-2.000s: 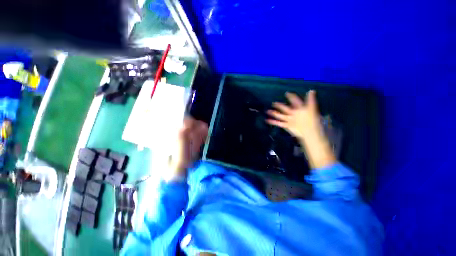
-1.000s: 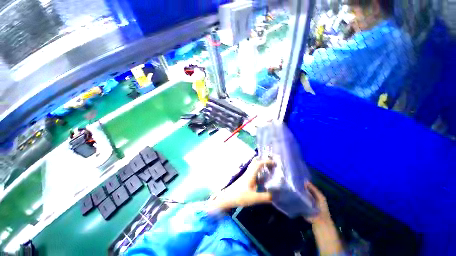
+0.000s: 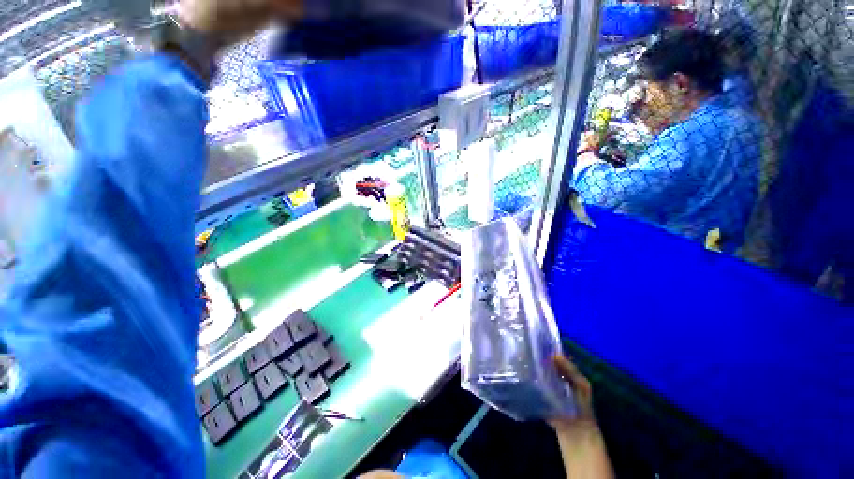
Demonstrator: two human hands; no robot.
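Observation:
My right hand (image 3: 576, 393) holds a box-sized clear plastic pack (image 3: 510, 318) by its lower right side. The pack is shiny and stands tilted over the right end of the bench. My left arm is raised across the left of the view. My left hand (image 3: 229, 17) is at the top edge, blurred and partly cut off, beside a dark object (image 3: 365, 28). Whether it grips that object cannot be told.
Black housings (image 3: 272, 370) lie in rows on the green bench mat (image 3: 365, 323), with black parts (image 3: 431, 254) and a yellow tube (image 3: 399, 213) behind. A dark crate (image 3: 506, 444) is below the pack. A person (image 3: 684, 150) sits beyond the mesh, past a blue surface (image 3: 674, 318).
The pack, held by both hands a second ago, is now in my right hand only. My left hand has moved up to the top left. The view has swung up from the crate.

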